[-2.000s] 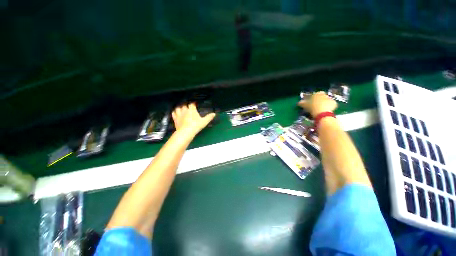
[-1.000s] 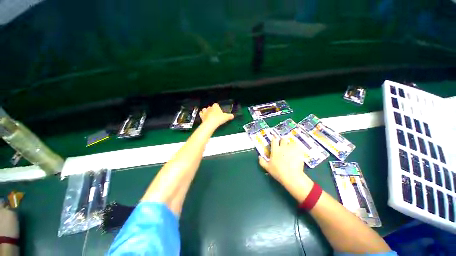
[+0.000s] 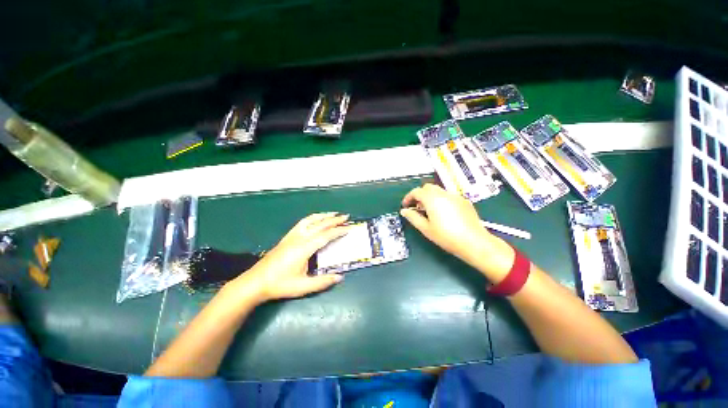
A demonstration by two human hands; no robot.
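A silver-grey phone mid-frame point(image 3: 351, 250) lies near the middle of the dark-green bench. My left hand point(image 3: 299, 259) grips its left end, thumb on the near edge and fingers on the far edge. My right hand point(image 3: 443, 219) is just beyond its right end, with thumb and fingertips close together; whether a thin part is between them cannot be told. A slim white tool like tweezers point(image 3: 511, 230) shows beside my right hand, which hides its other end. A black cable bundle point(image 3: 219, 268) with gold tips lies left of my left hand.
Several phone mid-frames point(image 3: 604, 256) lie at right and across the white strip point(image 3: 319, 170); others are on the belt. A white parts tray point(image 3: 678, 183) stands far right, a clear plastic bag point(image 3: 148, 247) left. A pale green tube point(image 3: 68, 169) is upper left; a blue sleeve shows lower left.
My left hand has come back from the belt and now grips a mid-frame on the bench. My right hand has left the row of mid-frames for this one's right end. The view has tilted down.
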